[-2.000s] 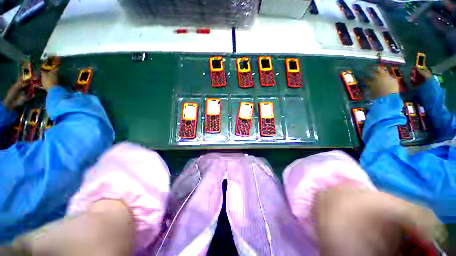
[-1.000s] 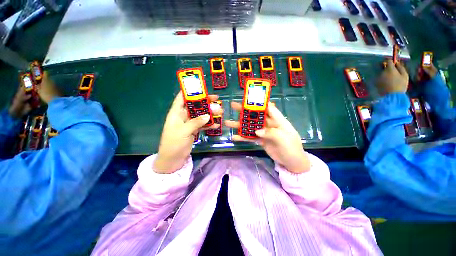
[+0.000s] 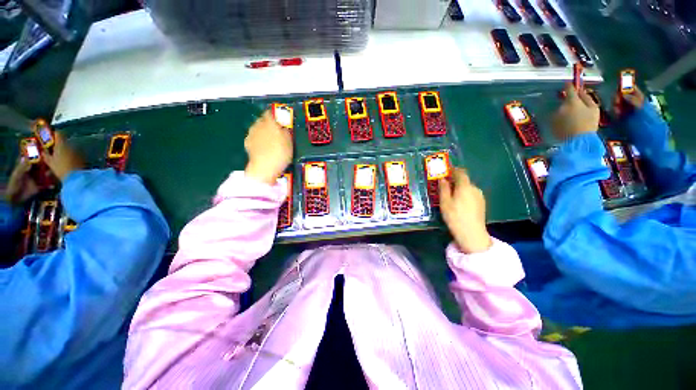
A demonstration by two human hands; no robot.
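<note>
A clear blister tray (image 3: 339, 222) lies on the green bench in front of me with two rows of red and orange keypad phones. The back-row phones (image 3: 391, 114) mostly have dark screens; the front-row phones (image 3: 316, 188) have lit screens. My left hand (image 3: 269, 145) is at the tray's back left corner on a keypad phone (image 3: 283, 114) with a lit screen; my hand hides its lower part. My right hand (image 3: 464, 207) is at the front right pocket, its fingers on the side of another lit keypad phone (image 3: 436, 167).
Stacked trays (image 3: 267, 27) and red parts (image 3: 288, 62) are on the white strip, with dark phones (image 3: 534, 49) at the right. A small black part (image 3: 197, 109) lies left of my tray. People in blue sleeves (image 3: 99, 213) handle phones on both sides.
My hands have moved apart from in front of me to opposite ends of the tray. The two phones they held up are now down at the back left and front right pockets.
</note>
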